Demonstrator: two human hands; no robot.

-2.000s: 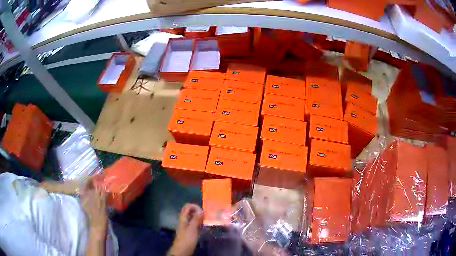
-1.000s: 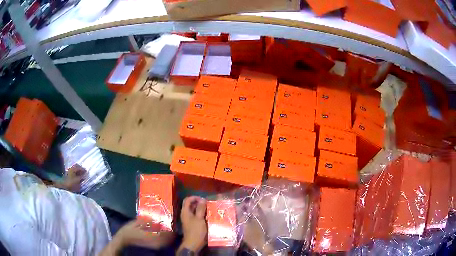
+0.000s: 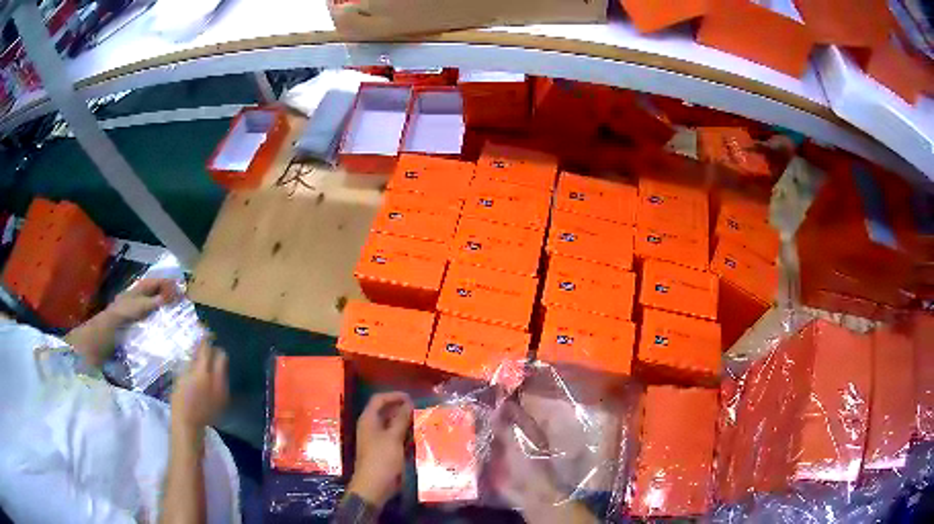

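Observation:
A small orange box [image 3: 447, 455] with glare from clear film on it stands low in the centre. My left hand [image 3: 379, 445] is at its left side, with fingers curled; whether it grips the box is unclear. Crinkly clear film [image 3: 558, 415] spreads from the box to the right. My right hand [image 3: 538, 486] is blurred and partly behind the film near the bottom edge; its fingers and grip cannot be made out. A film-wrapped orange box [image 3: 307, 415] lies to the left of my left hand.
Closed orange boxes [image 3: 490, 292] stand in rows on a plywood board [image 3: 271, 251]. Wrapped boxes [image 3: 676, 450] line the right. Open box halves [image 3: 377, 123] are at the back. A shelf edge [image 3: 461, 51] crosses above. A coworker's hands [image 3: 200, 384] are over clear bags [image 3: 159, 343] at left.
The coworker has let go of the wrapped box at left and moved both hands to the bags. The film beside my small box has shifted and spread. My left hand remains beside the box.

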